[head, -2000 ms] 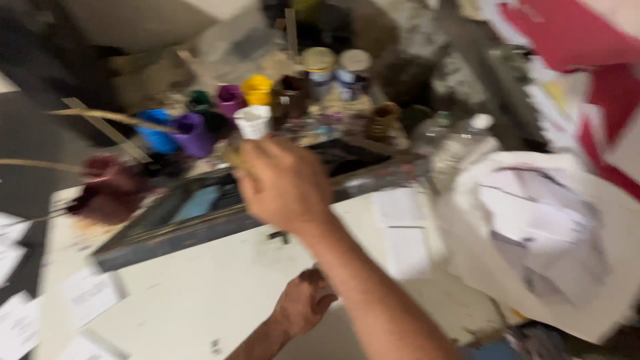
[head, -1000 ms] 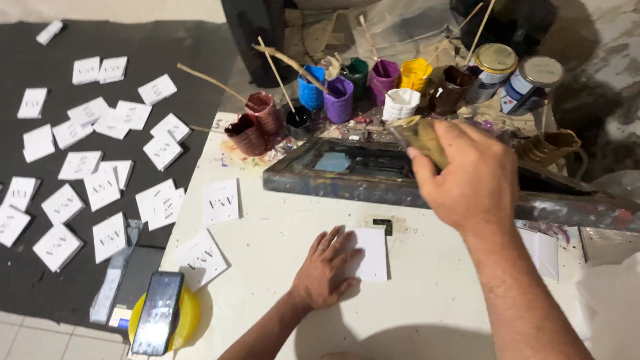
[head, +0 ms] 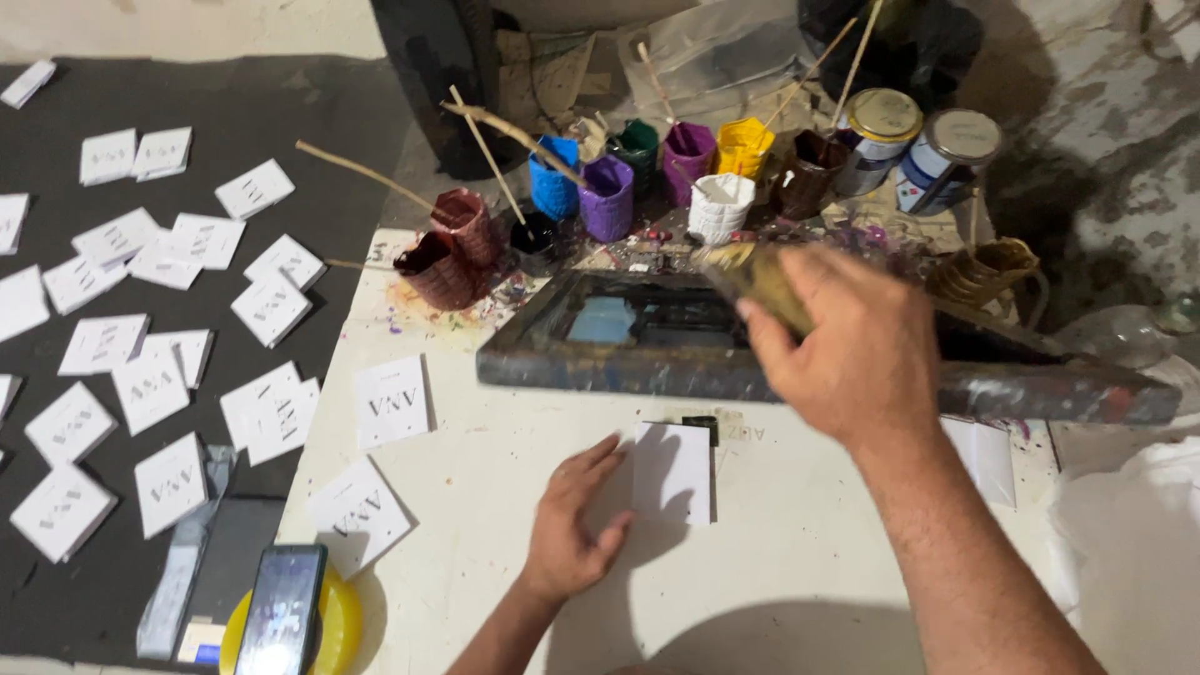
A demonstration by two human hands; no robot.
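Note:
My right hand (head: pixel 848 342) grips a squeegee (head: pixel 773 291) with a worn, yellowish-brown body, above a dark screen-printing frame (head: pixel 619 370). The frame is tilted, and its mesh has a light blue patch (head: pixel 602 320). My left hand (head: pixel 577 516) rests on the white table, fingers apart, just left of a blank white card (head: pixel 672 473). Behind the card's upper right corner is a small black mark (head: pixel 700 430) on the table. Two printed cards (head: pixel 392 401) lie to the left of that hand.
Paint cups, among them a blue one (head: pixel 555 178) and a white one (head: pixel 720 208), stand behind the frame with sticks in them. Two paint tins (head: pixel 878 141) are at the back right. Many printed cards (head: pixel 150 389) cover a black surface at left. A phone (head: pixel 281 609) rests on a yellow round object (head: pixel 342 619).
My left hand has moved off the blank card to its left side. My right hand still holds the squeegee over the frame. The view has swung left since the earliest frame.

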